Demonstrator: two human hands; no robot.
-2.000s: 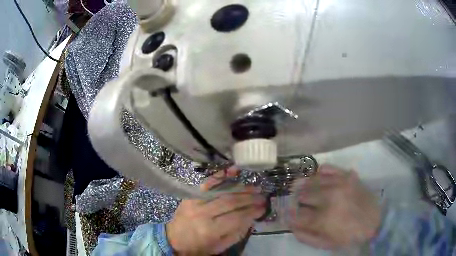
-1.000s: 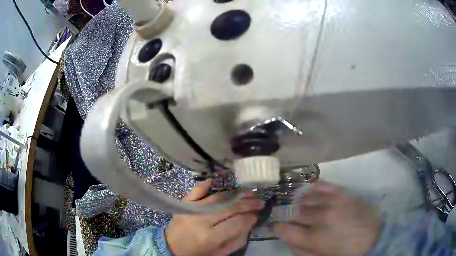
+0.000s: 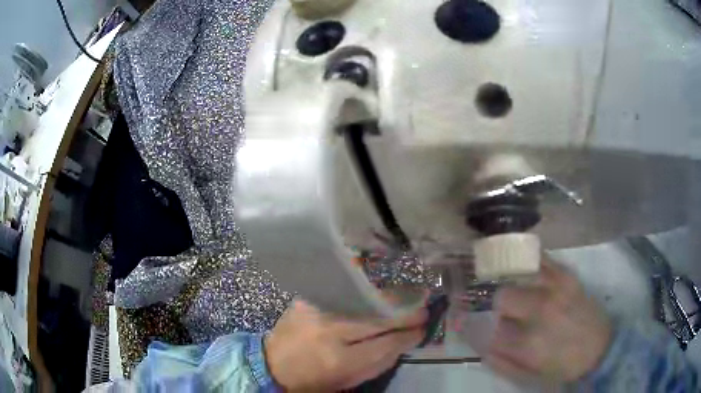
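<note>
The white sewing machine head (image 3: 430, 100) fills the middle of the view, with its curved take-up cover and a tension dial (image 3: 507, 255). My left hand (image 3: 338, 345) is below the cover, its fingers pinching a dark black fabric strip (image 3: 382, 378) near the needle area. My right hand (image 3: 549, 322) is blurred, right of the needle area under the dial; whether it holds anything cannot be told. Grey printed fabric (image 3: 192, 100) lies left of and behind the head, with brown-gold printed fabric (image 3: 157, 326) at the lower left. The presser foot is mostly hidden.
Scissors (image 3: 672, 299) lie right of the machine. A black cloth (image 3: 138, 199) is at the left beside the grey fabric. Another white table with a brown edge (image 3: 48, 184) runs along the far left, with a cable above it.
The view has shifted, so the machine head appears further right and its take-up cover looks wider. More grey fabric and black cloth show at left. Both hands remain near the needle area.
</note>
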